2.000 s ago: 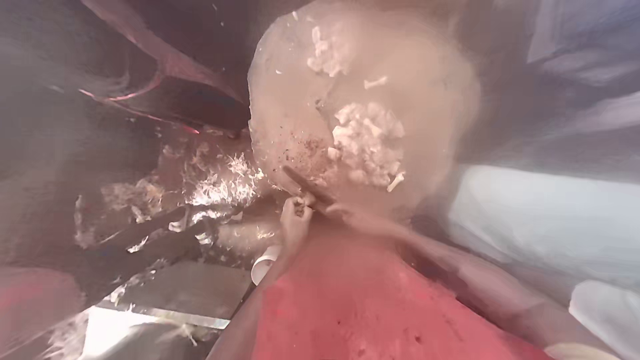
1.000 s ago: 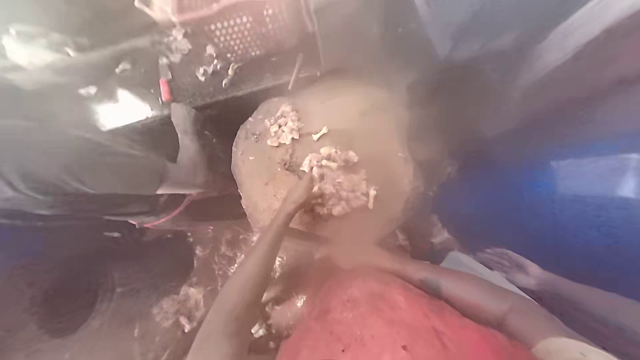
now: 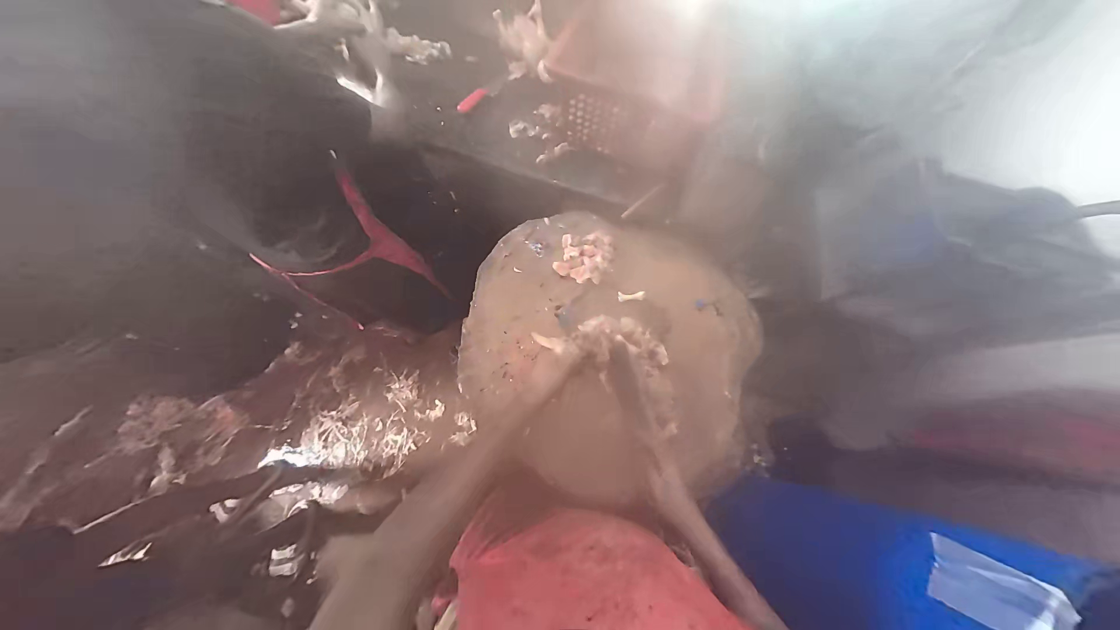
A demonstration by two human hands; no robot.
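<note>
A rounded, pale chopping block (image 3: 577, 455) stands before me, with a pile of small pale pieces, apparently chopped meat (image 3: 652, 346), near its middle. My left hand (image 3: 577, 350) reaches into the near left side of this pile; its fingers are blurred, so what they grip is unclear. From my right hand (image 3: 652, 442), low on the block, a dark, narrow knife (image 3: 623, 372) seems to extend up to the pile. A smaller heap of cut pieces (image 3: 584, 256) lies near the far edge, with a single pale piece (image 3: 631, 296) between the two heaps.
Beyond the block are a perforated reddish plastic crate (image 3: 604, 118), a red-handled tool (image 3: 472, 100) and more pale scraps (image 3: 538, 131) on a dark surface. Feather-like litter (image 3: 376, 429) lies at left. A blue container (image 3: 822, 542) is close at right. Haze blurs much of the view.
Both hands are now together at the main pile; one second ago only my left hand reached it. The other person's hand beside the block's left has gone from there. The view has shifted.
</note>
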